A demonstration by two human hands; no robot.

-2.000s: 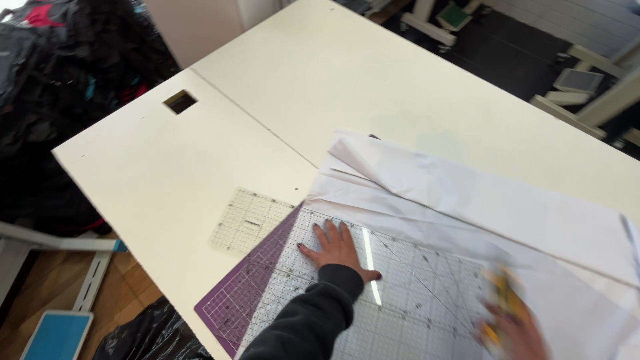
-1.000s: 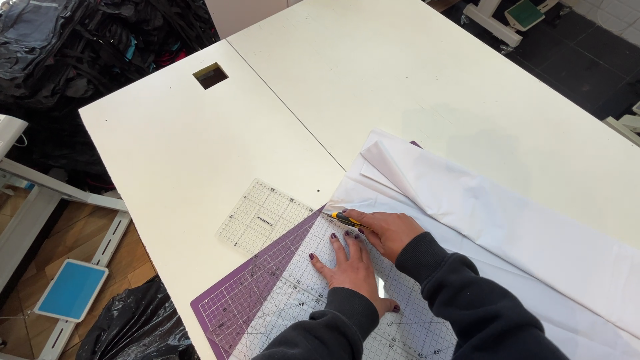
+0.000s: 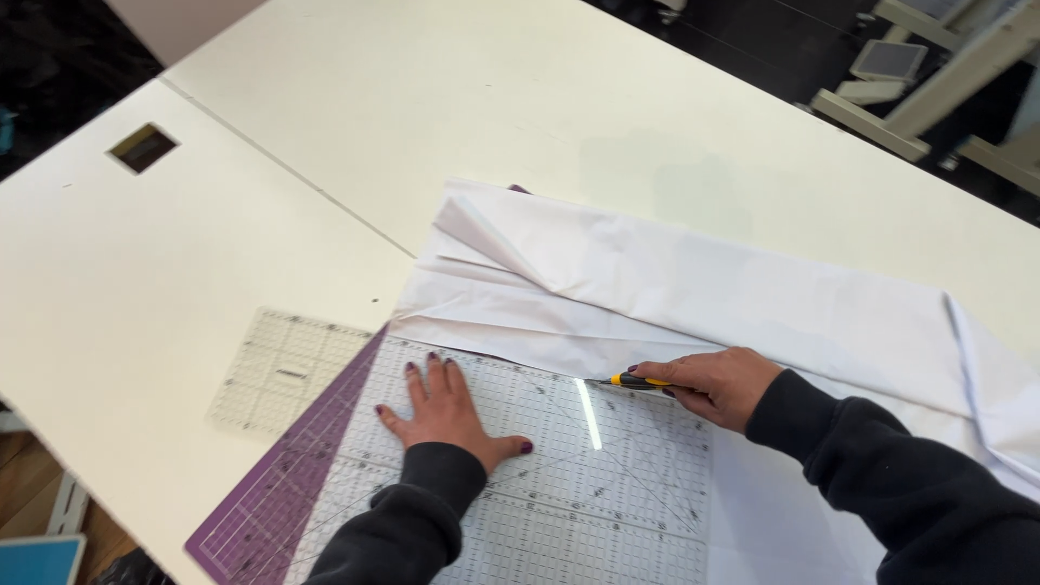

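Note:
My left hand (image 3: 447, 414) lies flat with fingers spread on a large clear gridded ruler (image 3: 569, 479). In my right hand (image 3: 723, 386) is a yellow and black utility knife (image 3: 642, 380), its tip at the ruler's upper edge. White fabric (image 3: 691, 268) lies folded and creased beyond that edge and extends under the ruler. Between the knife and the ruler's upper left corner, a narrow dark gap shows along the edge. A purple cutting mat (image 3: 284, 487) sticks out from beneath on the left.
A smaller clear gridded ruler (image 3: 288, 374) lies left of the mat on the white table (image 3: 325, 130). The tabletop has a seam and a square cutout (image 3: 142, 148). Machine stands (image 3: 934, 89) are on the floor beyond the far right edge.
A second ago my right hand held the knife at the ruler's upper left corner, near my left hand; it has moved right along the edge. My left hand remains on the ruler.

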